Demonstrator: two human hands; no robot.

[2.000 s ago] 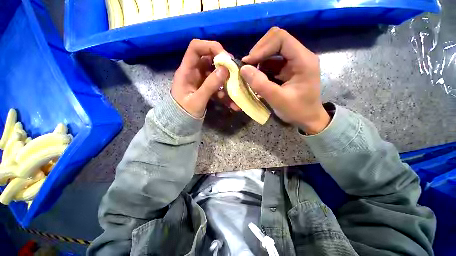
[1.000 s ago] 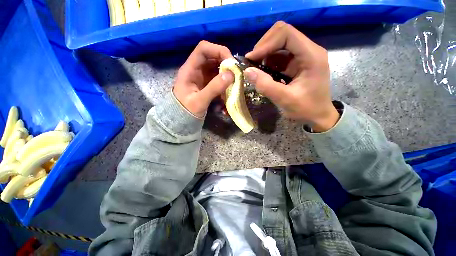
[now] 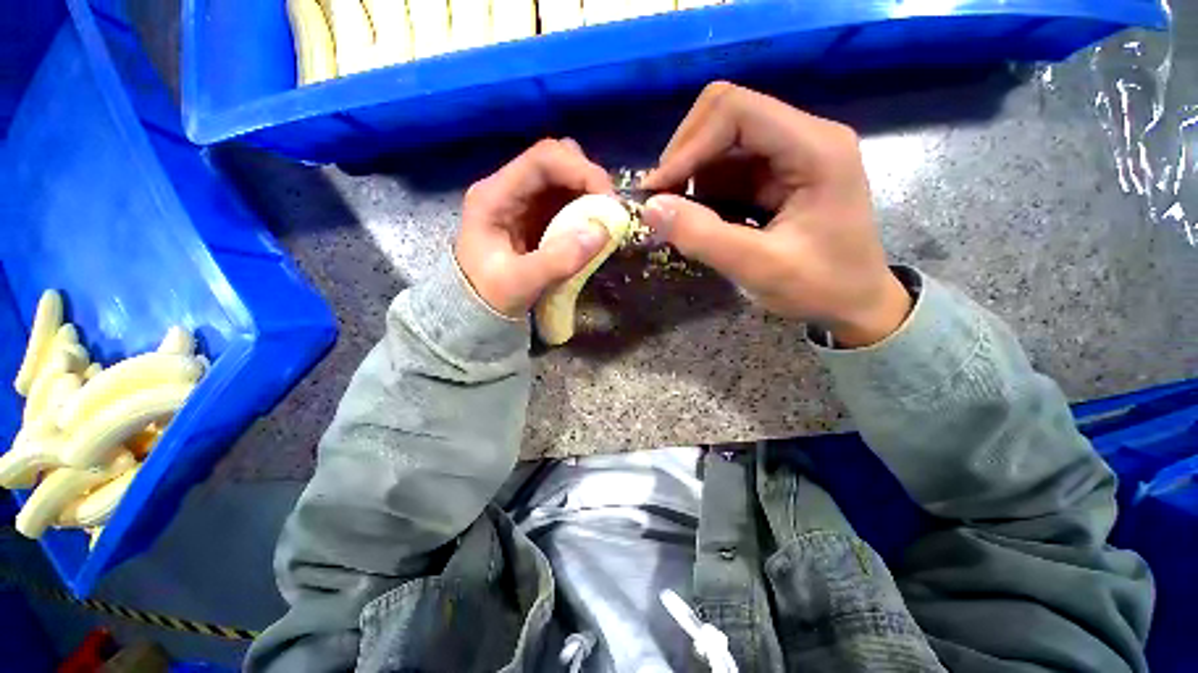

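A pale yellow, curved banana piece [image 3: 562, 300] is held above the worktop in front of me. My left hand [image 3: 526, 230] grips its upper end between thumb and fingers, and the other end hangs down. My right hand [image 3: 788, 210] is shut on a small trimming tool [image 3: 635, 195]. Its tip is close to the piece's upper end, and the dark handle is mostly hidden in my fingers. Small scrap crumbs [image 3: 670, 259] lie on the worktop under and beside my right fingers.
A blue front tray [image 3: 657, 63] with banana pieces in close rows spans the far side. A slanted blue crate [image 3: 171, 237] at left holds a loose heap of pieces [image 3: 112, 408]. Crinkled clear film [image 3: 1140, 145] lies at the far right of the speckled worktop [image 3: 736, 381].
The banana piece has swung round, its lower end now pointing down and left. My left hand has moved slightly lower. My right hand has shifted slightly right, still holding the tool.
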